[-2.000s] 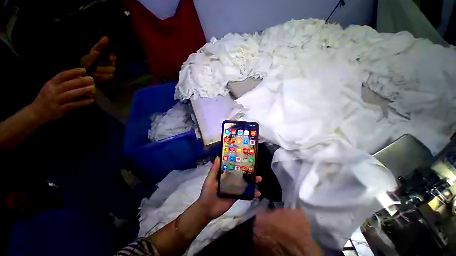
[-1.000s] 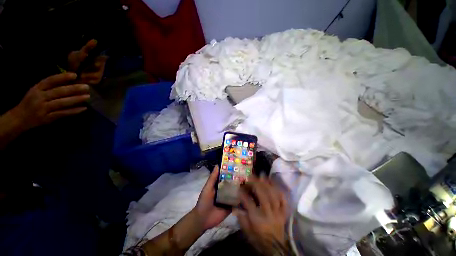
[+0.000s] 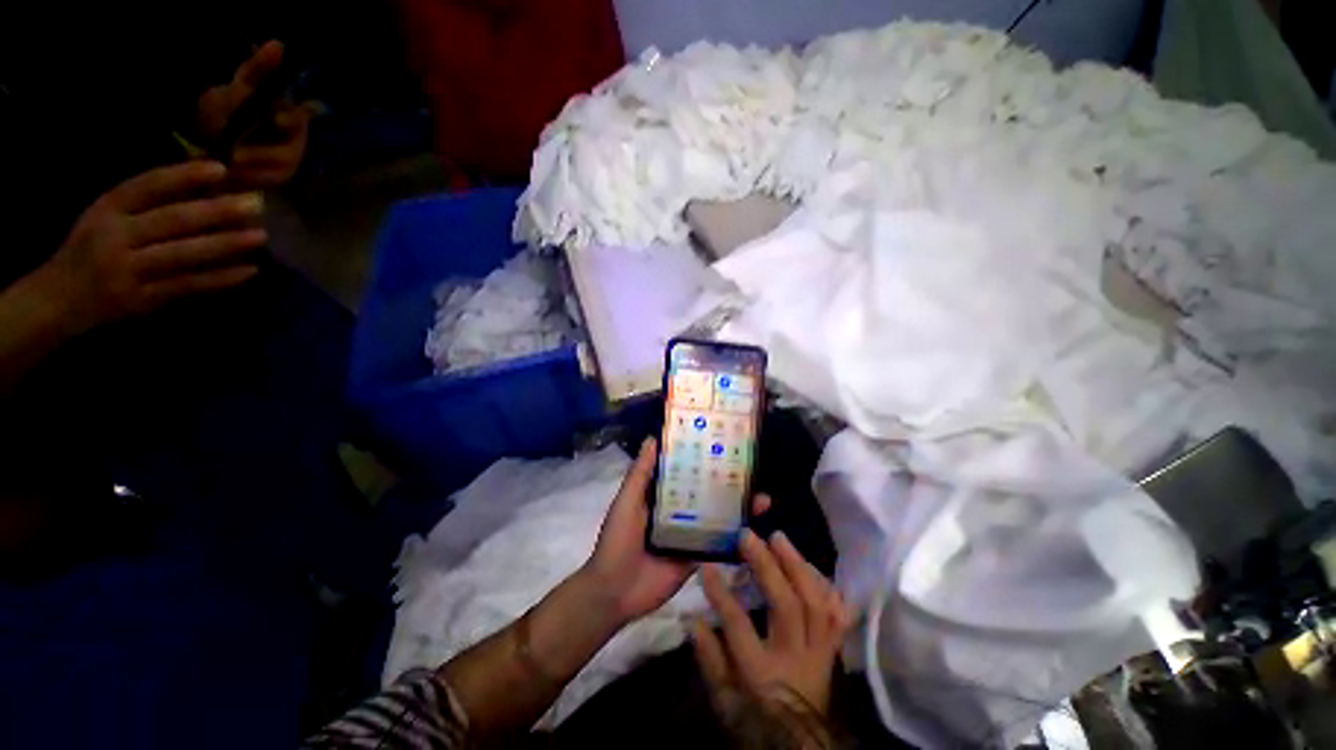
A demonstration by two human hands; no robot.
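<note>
A dark smartphone point(image 3: 709, 454) stands upright in front of me, its lit screen showing a pale panel with small round icons and a few blue ones. My left hand point(image 3: 640, 550) holds it from the left and below, with fingertips showing at its right edge. My right hand point(image 3: 777, 623) is just below and right of the phone, fingers spread and holding nothing. Its index fingertip is close to the phone's lower right corner; I cannot tell if it touches.
White cloth point(image 3: 938, 293) is heaped across the back and right. A blue crate point(image 3: 484, 403) holds white cloth, beside a pale board point(image 3: 630, 315). More white cloth point(image 3: 498, 557) lies below. The sewing machine point(image 3: 1260, 659) is at lower right. Another person's hands point(image 3: 161, 242) are at left.
The screen went from a grid of coloured app icons to a pale panel. My right hand moved off the front of the screen to below it. The view has shifted slightly.
</note>
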